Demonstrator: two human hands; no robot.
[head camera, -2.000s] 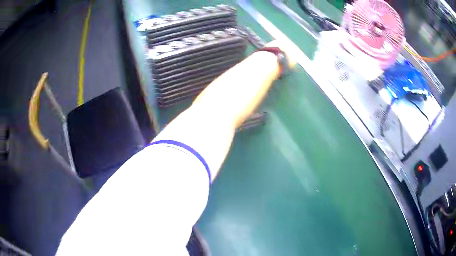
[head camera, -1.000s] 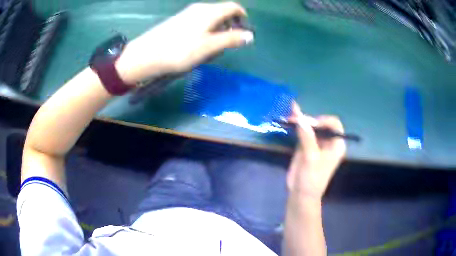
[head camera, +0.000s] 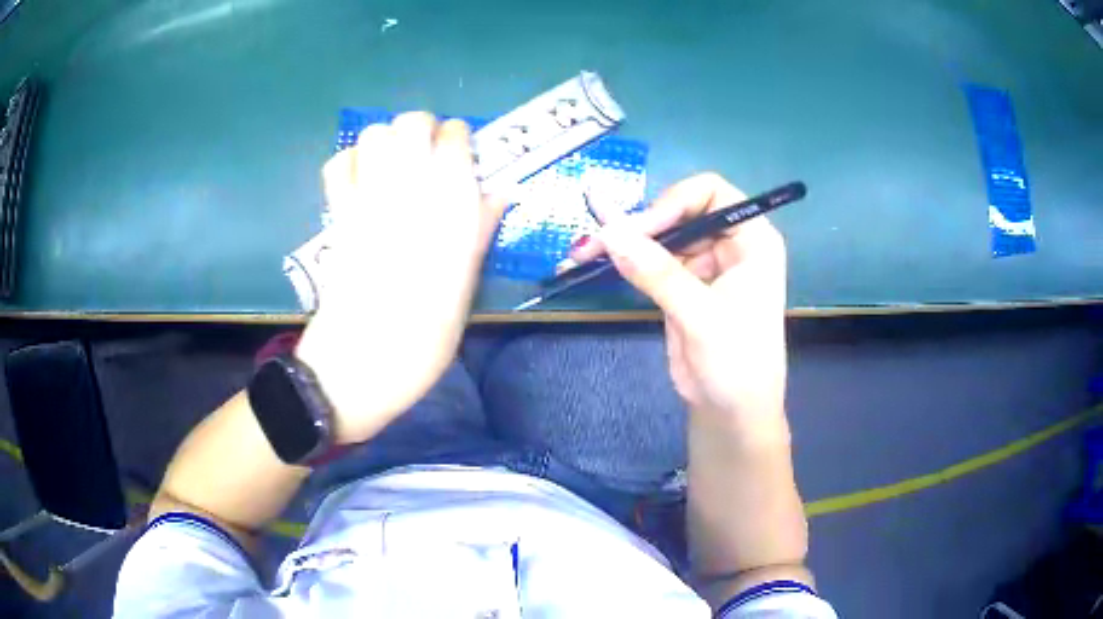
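Observation:
My left hand (head camera: 405, 230) is closed over the middle of a whitish bar housing (head camera: 532, 136), which lies slanted over the blue sheet (head camera: 532, 230). The bar's two ends show on either side of the hand; round fittings show on its right part. The hand hides its middle. My right hand (head camera: 714, 284) holds black tweezers (head camera: 702, 230) marked "VETUS". Their fine tip points down-left to the table's front edge, below the blue sheet. Glare covers part of the sheet, which bears rows of small pale dots.
A narrow blue strip (head camera: 1002, 169) lies on the green mat (head camera: 835, 121) at the right. Part of a dark ribbed stack (head camera: 15, 187) shows at the left edge. A black chair (head camera: 63, 429) stands at the lower left on the grey floor with a yellow line.
The view has swung down to the bench front. My left hand has come down with the bar over the blue sheet. My right hand still holds the tweezers, now turned with the tip down-left.

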